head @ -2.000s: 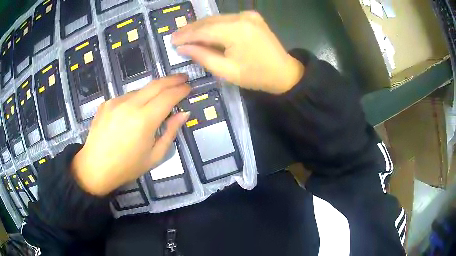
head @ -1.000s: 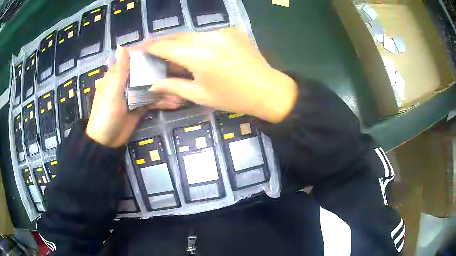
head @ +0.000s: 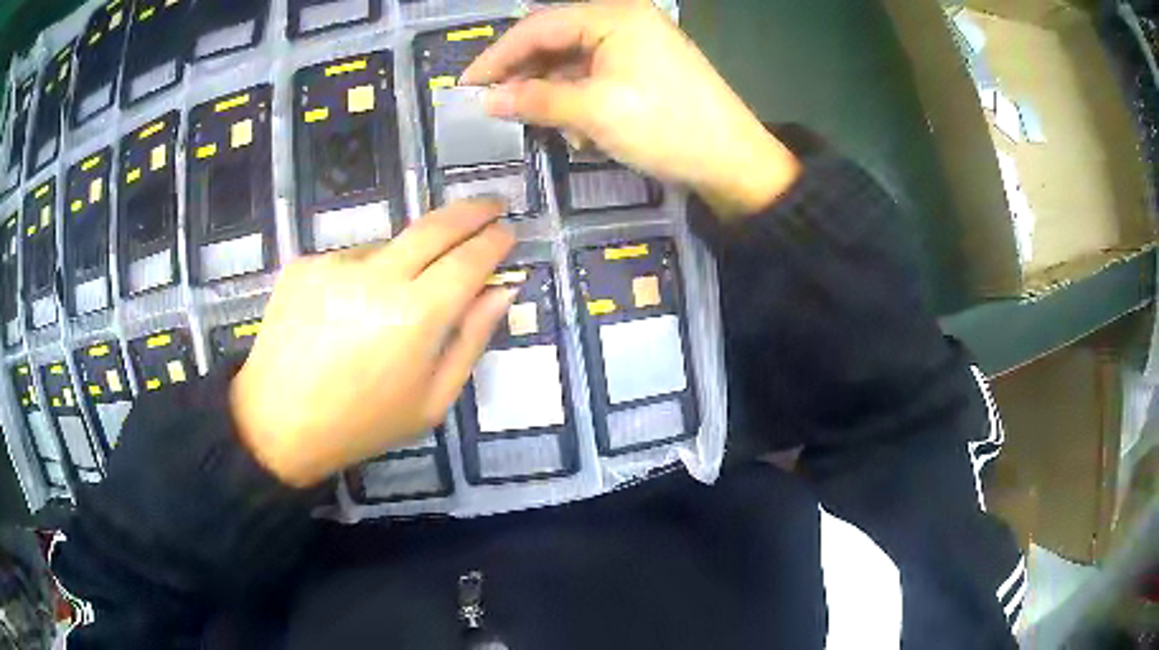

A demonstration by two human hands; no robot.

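My right hand [head: 623, 102] pinches the top edge of a grey adhesive sheet [head: 477, 131] between thumb and fingers. The sheet lies over the lower part of a black phone frame [head: 439, 53] in the second row of the clear blister tray [head: 707, 368]. My left hand [head: 375, 337] is palm down just below, its fingertips at the lower end of that frame. Its palm is hidden, so I cannot tell what it holds. Two frames in the nearest row carry grey sheets [head: 643, 359].
An open cardboard box [head: 1080, 191] with loose white and grey pieces stands at the upper right. The green bench top [head: 788, 64] lies between it and the tray. Brown cardboard [head: 1036, 438] shows below the box.
One second ago my hands were together over a stack of sheets. Now they are apart, and my right hand has a single sheet at a frame. The view of the tray has shifted.
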